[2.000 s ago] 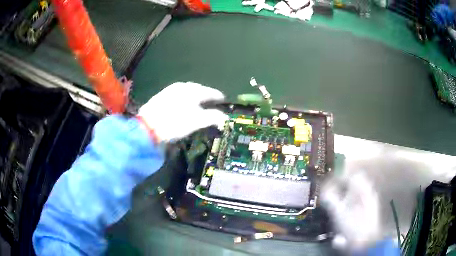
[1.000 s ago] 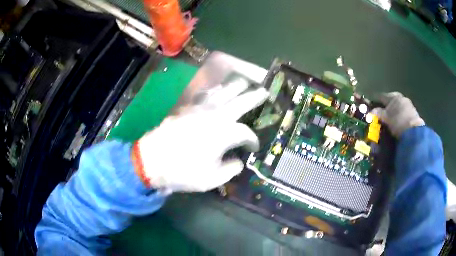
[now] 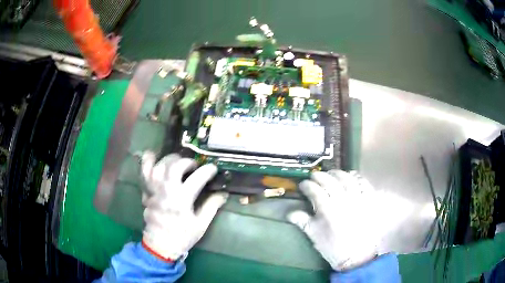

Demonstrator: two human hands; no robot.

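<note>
A green circuit board (image 3: 235, 91) with yellow parts and a silver-white finned heatsink (image 3: 266, 137) lies component side up in a black carrier tray (image 3: 339, 94). A white wire-like bar (image 3: 249, 160) runs along the heatsink's near side. My left hand (image 3: 177, 202), in a white glove with a red cuff edge, holds the tray's near left edge, thumb and fingers at the rim. My right hand (image 3: 346, 218), in a white glove, holds the near right corner. The fingertips under the rim are hidden. Metal latches (image 3: 274, 192) sit on the near edge.
A dull green mat (image 3: 249, 232) lies under the tray on a shiny metal plate (image 3: 398, 143). Thin green strips (image 3: 440, 213) and a black parts bin (image 3: 480, 193) are at right. Black racks (image 3: 27, 160) stand left. An orange-red post (image 3: 86, 38) stands by the conveyor (image 3: 343, 27).
Both gloved hands have come to the tray's near edge, the left from its left side, the right from its far right side. The tray sits squarer and further left in view.
</note>
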